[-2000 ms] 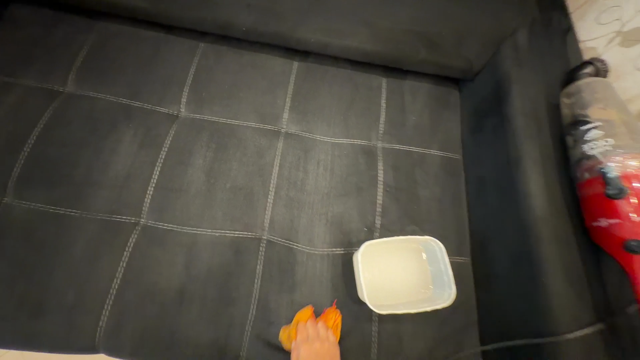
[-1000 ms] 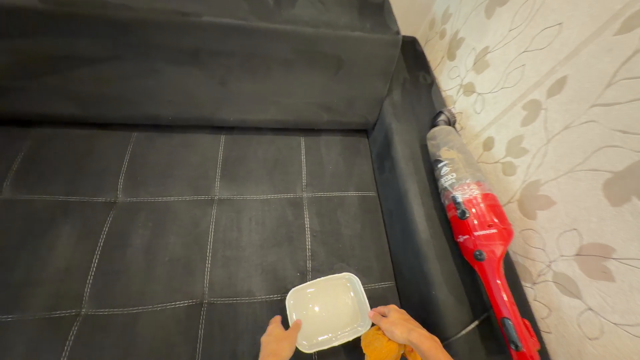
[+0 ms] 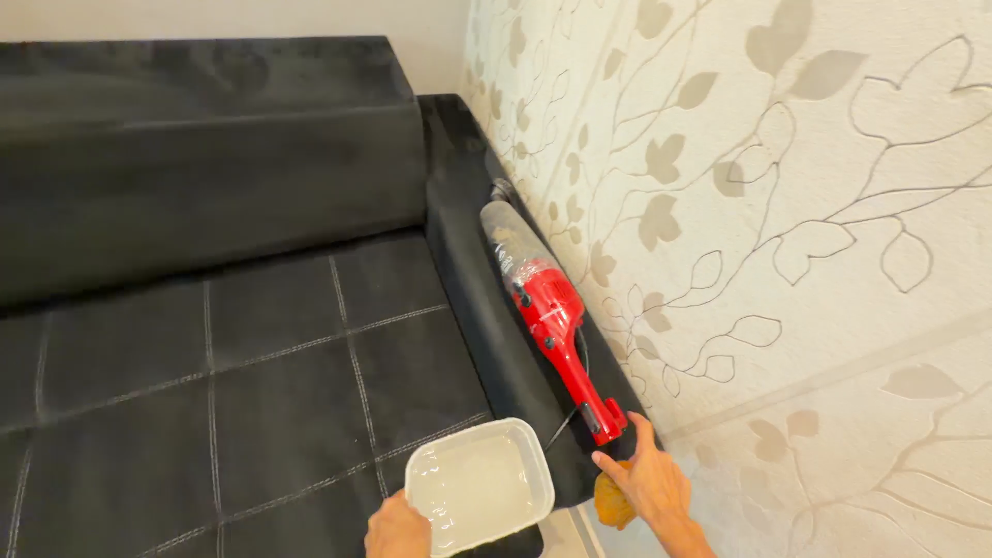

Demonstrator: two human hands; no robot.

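A white plastic tub (image 3: pixel 480 488) holding cloudy liquid is gripped at its left rim by my left hand (image 3: pixel 397 528). My right hand (image 3: pixel 651 477) is at the front end of the sofa's armrest, thumb and forefinger spread near the handle end of a red handheld vacuum cleaner (image 3: pixel 558 310); I cannot tell whether they touch it. Under that palm an orange-yellow cloth (image 3: pixel 612 497) is held, partly hidden by the hand. The vacuum lies lengthwise on the armrest, its clear dust container towards the backrest.
A black sofa seat (image 3: pixel 287 418) with white stitching spreads to the left, below the backrest (image 3: pixel 209 170). The black armrest (image 3: pixel 480 310) runs beside a wall with leaf-patterned wallpaper (image 3: pixel 775 232). A thin dark cord shows near the vacuum's handle.
My right hand has left the tub's rim and moved right to the armrest's end with the cloth. Earlier the tub stood on the seat with only one hand near. The view has swung up and right.
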